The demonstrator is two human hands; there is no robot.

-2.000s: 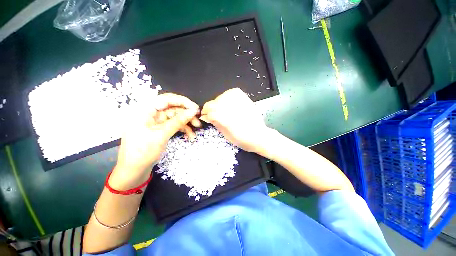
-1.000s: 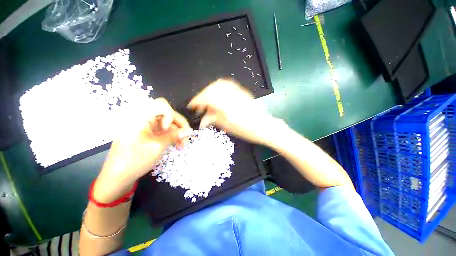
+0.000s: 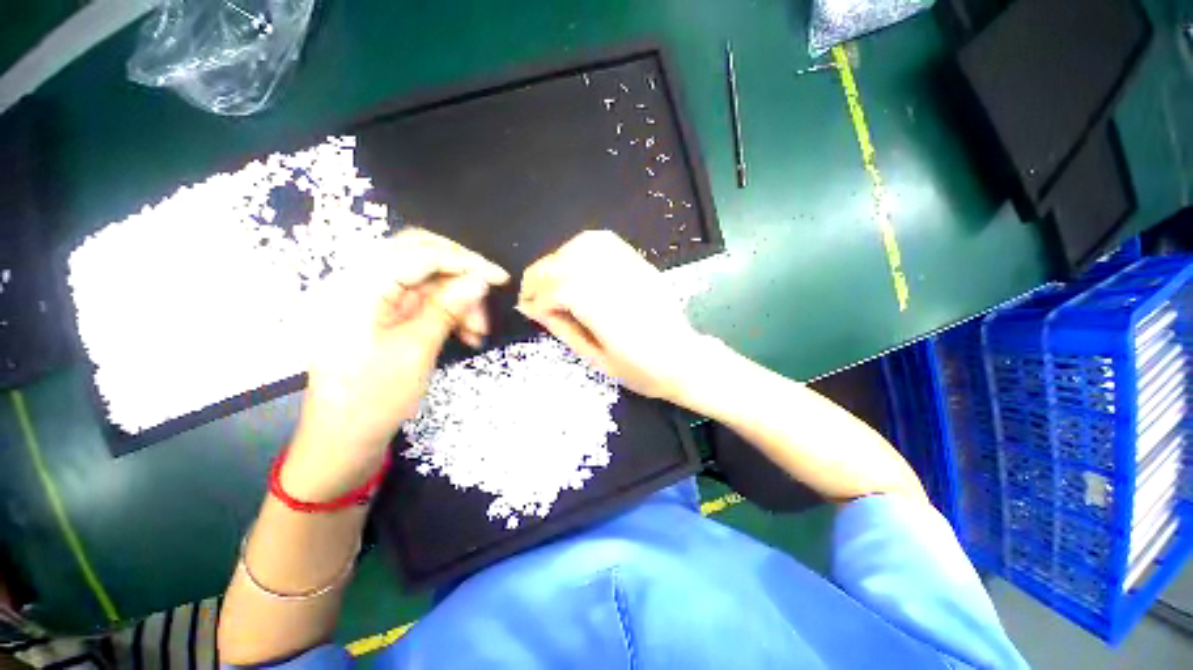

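Note:
Small white plastic parts (image 3: 196, 301) cover the left part of the long black tray (image 3: 504, 170). Thin metal pins (image 3: 637, 144) lie scattered at its right end. A white heap of pieces (image 3: 517, 425) lies on the small black tray (image 3: 451, 543) against the body. My left hand (image 3: 412, 301) is above the near edge of the long tray, thumb and fingertips close together. My right hand (image 3: 602, 301) faces it a small gap away, thumb and index finger pinched. Anything between the fingertips is too small to make out in either hand.
A thin dark tool (image 3: 738, 118) lies right of the long tray. A crumpled clear bag (image 3: 229, 52) is at upper left, a bag of greyish parts (image 3: 870, 20) at upper right. Black trays (image 3: 1053, 98) are stacked at right above a blue crate (image 3: 1073, 432). Another black tray (image 3: 33, 314) is at far left.
Since one second ago, my right hand has gone from open and blurred to pinched fingertips. My left hand has risen off the heap. The whole view has shifted slightly.

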